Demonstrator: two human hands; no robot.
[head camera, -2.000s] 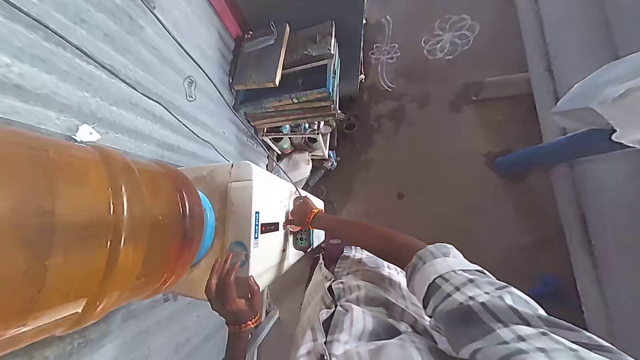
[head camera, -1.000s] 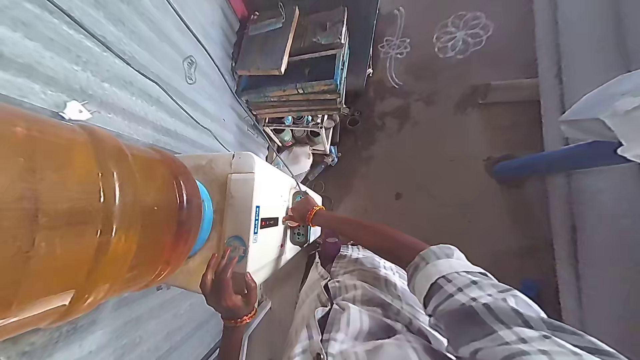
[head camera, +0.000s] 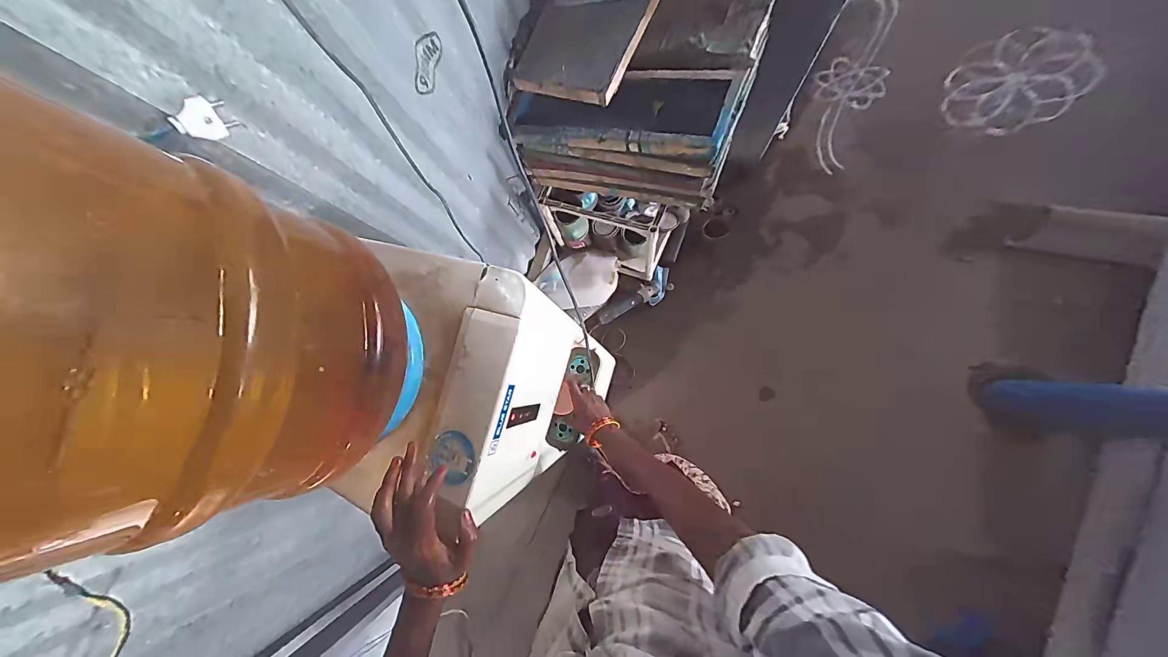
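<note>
A white Blue Star water dispenser (head camera: 538, 365) stands beside a corrugated metal wall, with a large amber-tinted water bottle (head camera: 192, 338) upside down on it. The bottle's neck has a blue ring (head camera: 406, 370). My left hand (head camera: 424, 525) rests with spread fingers at the dispenser's top edge, near a round blue sticker (head camera: 453, 456), and holds nothing. At the dispenser's front, my right hand (head camera: 584, 408) is over the recess, between two green perforated patches (head camera: 579, 367). A pinkish shape lies at its fingertips; whether it is held is unclear.
Stacked wooden boards or frames (head camera: 620, 137) stand beyond the dispenser, near a small rack (head camera: 639, 237) of containers. A white plug (head camera: 203, 119) hangs by the wall, and thin cables cross it. A blue pipe (head camera: 1068, 401) lies at the right. The ground bears chalk flower drawings (head camera: 1022, 82).
My right hand has shifted slightly at the recess, and green perforated patches now show on both sides of it. My left hand stays at the dispenser's top edge.
</note>
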